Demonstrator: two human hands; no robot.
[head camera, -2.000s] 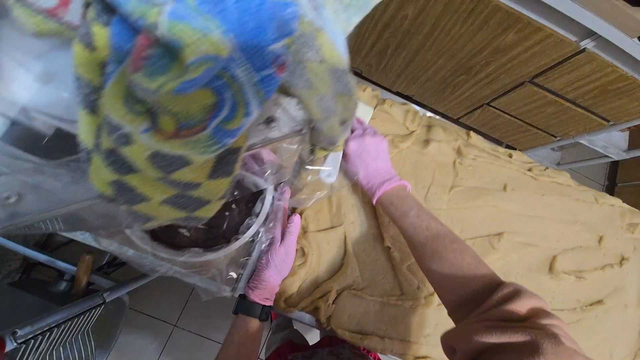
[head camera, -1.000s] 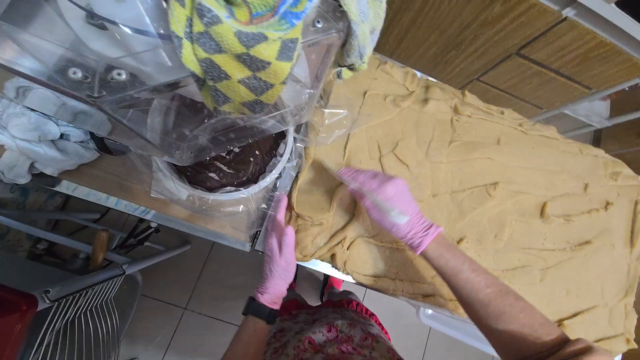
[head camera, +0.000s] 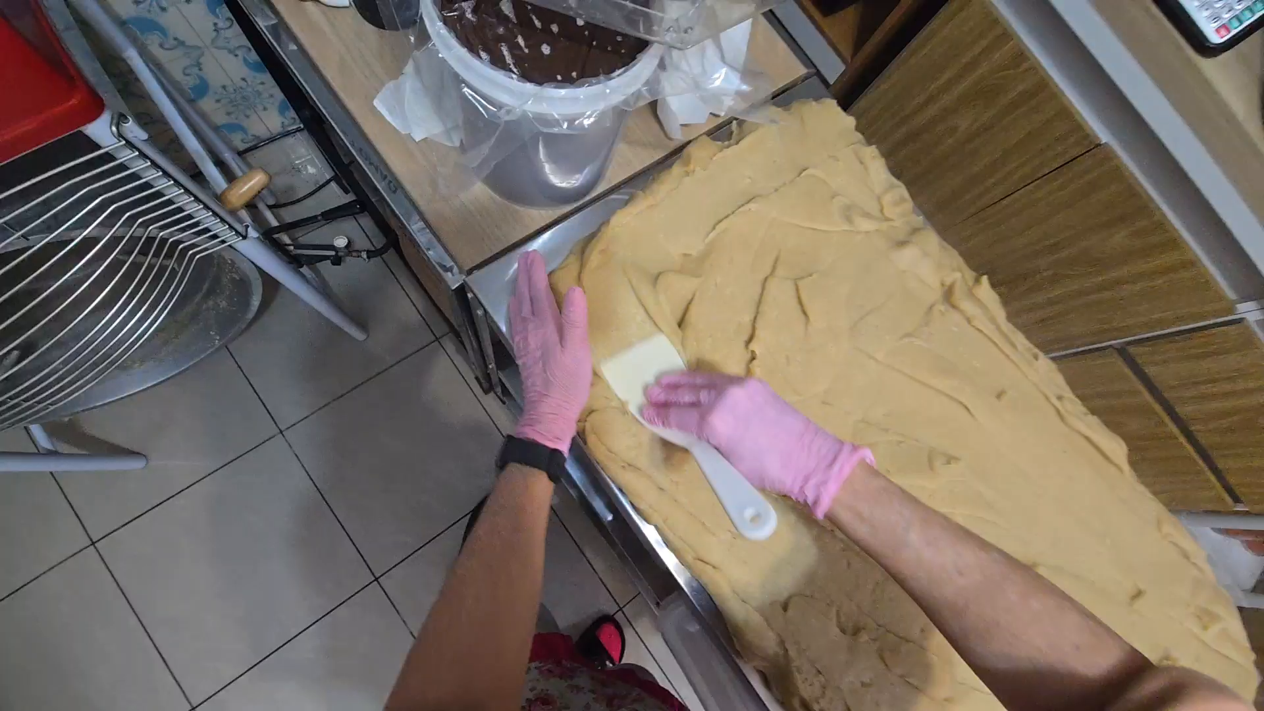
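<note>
A thick layer of tan dough-like paste (head camera: 869, 326) is spread over a metal-edged work surface. My right hand (head camera: 741, 430), in a pink glove, presses on a white plastic spatula (head camera: 731, 484), whose pale blade lies flat on the paste near the left edge; the handle sticks out below the hand. My left hand (head camera: 549, 351), also pink-gloved, rests flat along the metal edge beside the paste, fingers together and thumb apart, holding nothing. A white plastic bucket (head camera: 553, 148) with a clear plastic liner and dark brown filling stands beyond the paste.
The bucket stands on a wooden counter (head camera: 415, 188). A metal wire rack (head camera: 109, 267) and a red container (head camera: 39, 89) are at the left above the tiled floor (head camera: 326, 513). Wood-fronted drawers (head camera: 1076, 237) line the right side, with a calculator (head camera: 1215, 20) at the top right.
The view has shifted a lot. My right hand has moved from the paste's far edge, two seconds ago, to near the left edge. The patterned cloth seen over the bucket is out of view.
</note>
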